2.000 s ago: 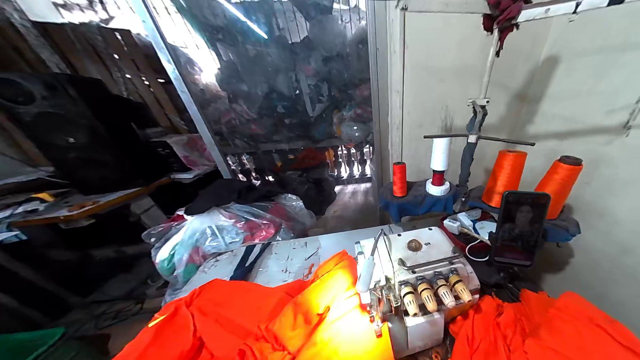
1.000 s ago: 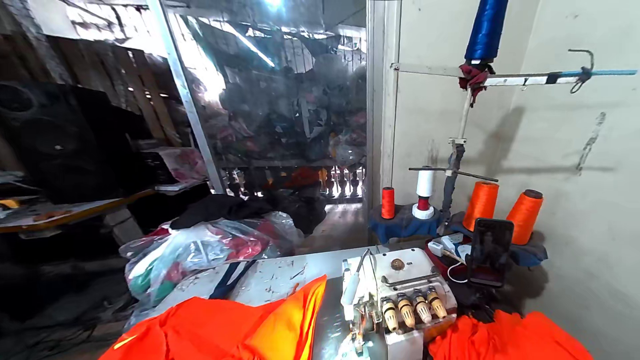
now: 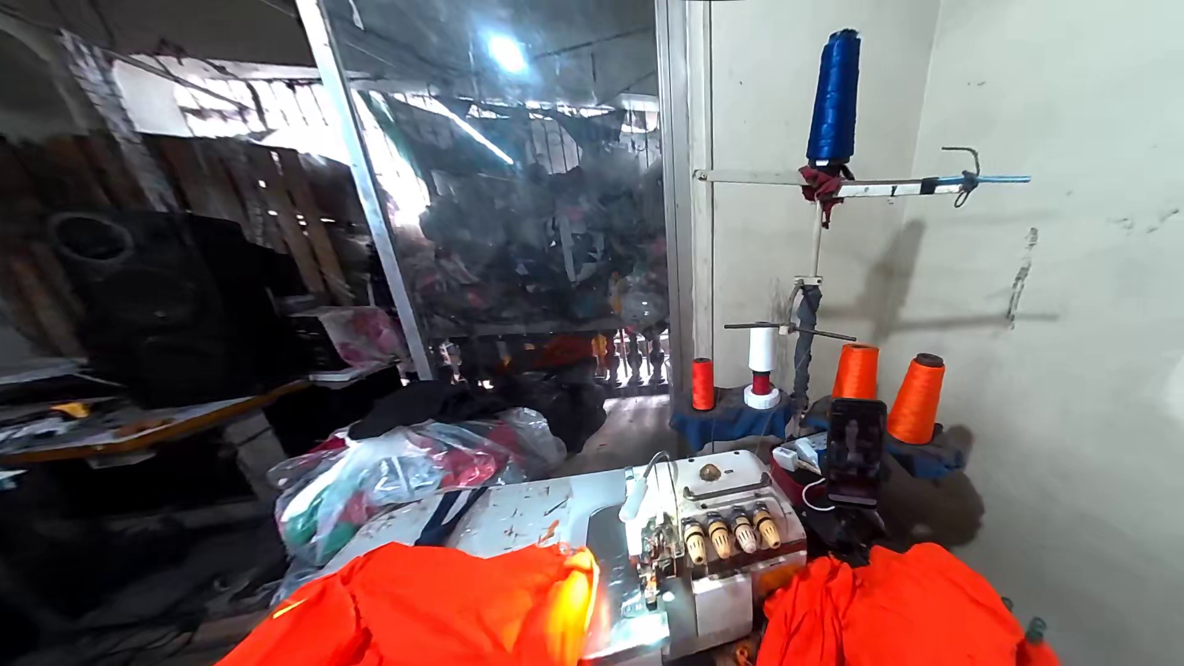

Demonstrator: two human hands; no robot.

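Neither my left hand nor my right hand shows in the head view. A large piece of orange fabric (image 3: 444, 601) covers the front left of the white sewing table (image 3: 518, 518); its right edge is brightly lit beside the needle area of a white overlock sewing machine (image 3: 731, 481). Several tan tension dials (image 3: 720, 536) line the machine's front. More orange fabric (image 3: 897, 606) lies bunched at the machine's right. Whether a hand holds either fabric is hidden.
Clear plastic bags with cloth (image 3: 407, 462) lie at the table's back left. Behind the machine stand orange thread cones (image 3: 916, 400), a white cone (image 3: 761, 350) and a phone (image 3: 855, 451). A blue cone (image 3: 834, 97) tops the thread stand. A black loudspeaker (image 3: 157, 305) is at far left.
The left orange fabric has drawn back from the machine's needle area, baring the metal plate there. The view has tilted upward.
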